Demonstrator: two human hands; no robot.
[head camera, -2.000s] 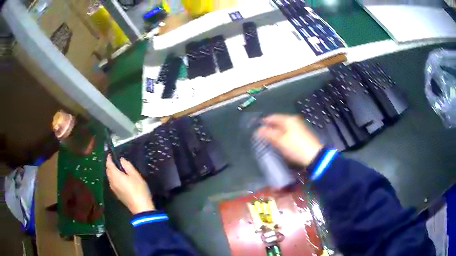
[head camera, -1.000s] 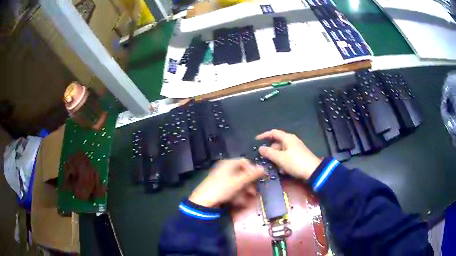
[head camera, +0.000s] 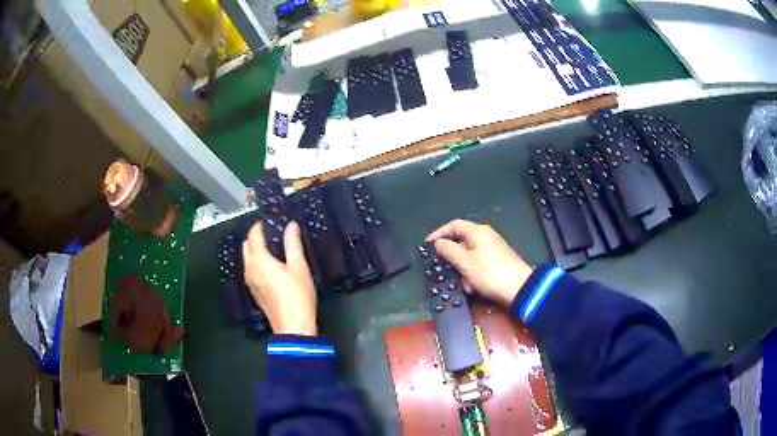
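A black remote control (head camera: 458, 328) lies buttons up on the reddish-brown test fixture (head camera: 417, 375), covering most of its yellow part. My right hand (head camera: 481, 262) holds the remote's upper end, thumb and finger at its far edge. Green batteries (head camera: 472, 419) sit at the fixture's near end. My left hand (head camera: 284, 277) is on a remote (head camera: 274, 204) at the left pile, fingers around its lower part. The other remotes of the left pile (head camera: 345, 255) lie side by side, partly hidden by my left hand.
A fanned pile of remotes (head camera: 630, 183) lies at right, a crumpled clear bag (head camera: 761, 153) beyond it. Two loose green batteries (head camera: 445, 164) lie below the white printed sheet (head camera: 511, 94), which bears several remotes. At left are a metal post (head camera: 153, 111), brown cloth (head camera: 141, 315) and lidded jar (head camera: 136, 194).
My left hand has moved from the fixture to the left pile and taken hold of a remote. My right hand stays at the remote on the fixture. The view has shifted slightly.
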